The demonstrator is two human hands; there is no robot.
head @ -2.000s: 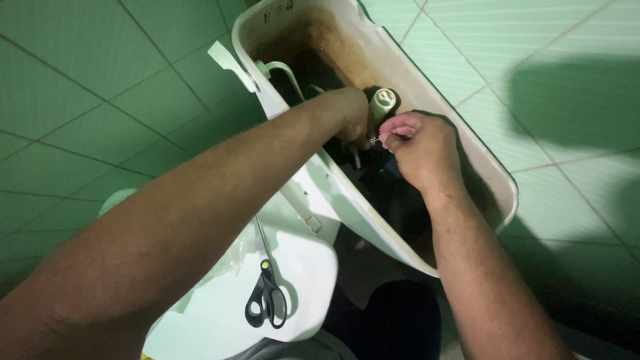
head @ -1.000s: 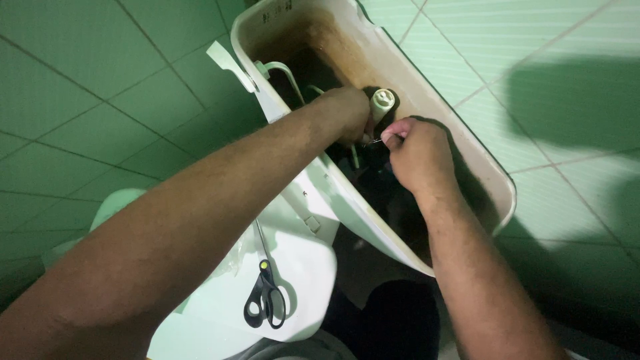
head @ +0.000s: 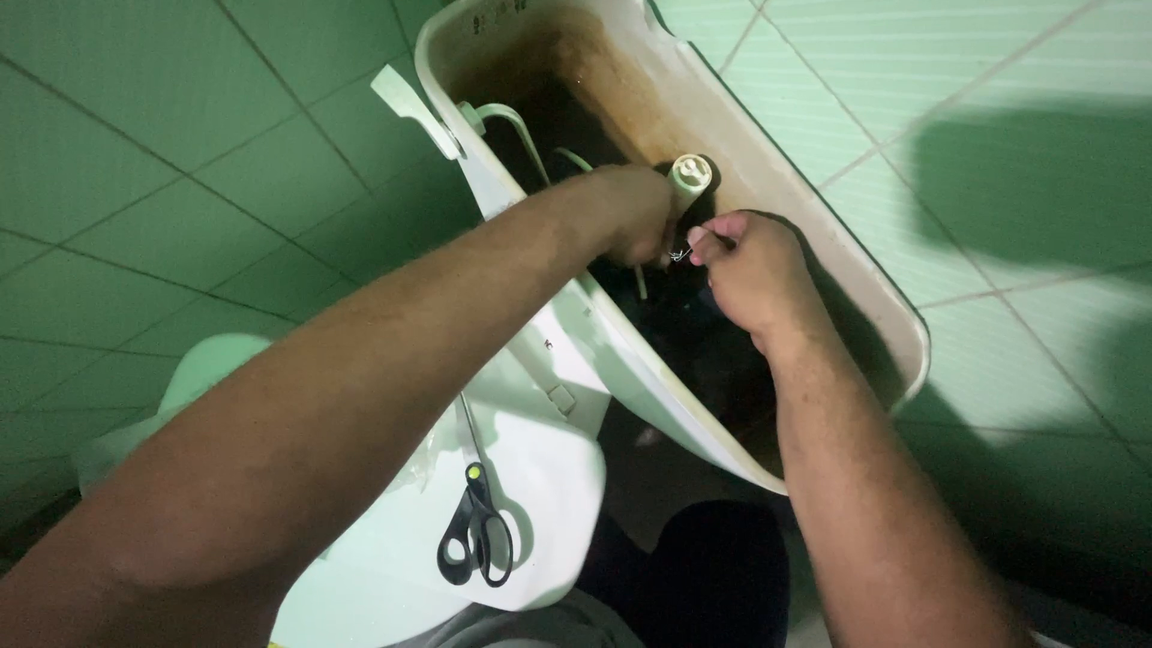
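Both hands are inside an uncovered toilet cistern (head: 837, 243) with brown-stained walls. My left hand (head: 634, 211) is beside the white plastic cylinder of a cistern valve (head: 691, 175); its fingers are mostly hidden behind the back of the hand. Close to its right, my right hand (head: 751, 265) pinches a thin metal wire or chain (head: 681, 256) between thumb and fingers. The metal piece spans the small gap between the hands. A thin pale tube (head: 641, 282) shows below my left hand.
Black-handled scissors (head: 475, 531) lie on the white toilet lid (head: 558, 504), partly under my left forearm. A white flush lever (head: 414, 108) sticks out from the cistern's left side, near a curved white arm (head: 517, 126) inside. Green tiled walls (head: 1008, 360) stand around.
My right hand has stayed by the valve cylinder, its fingers shifting slightly around the thin metal piece. My left hand has barely moved.
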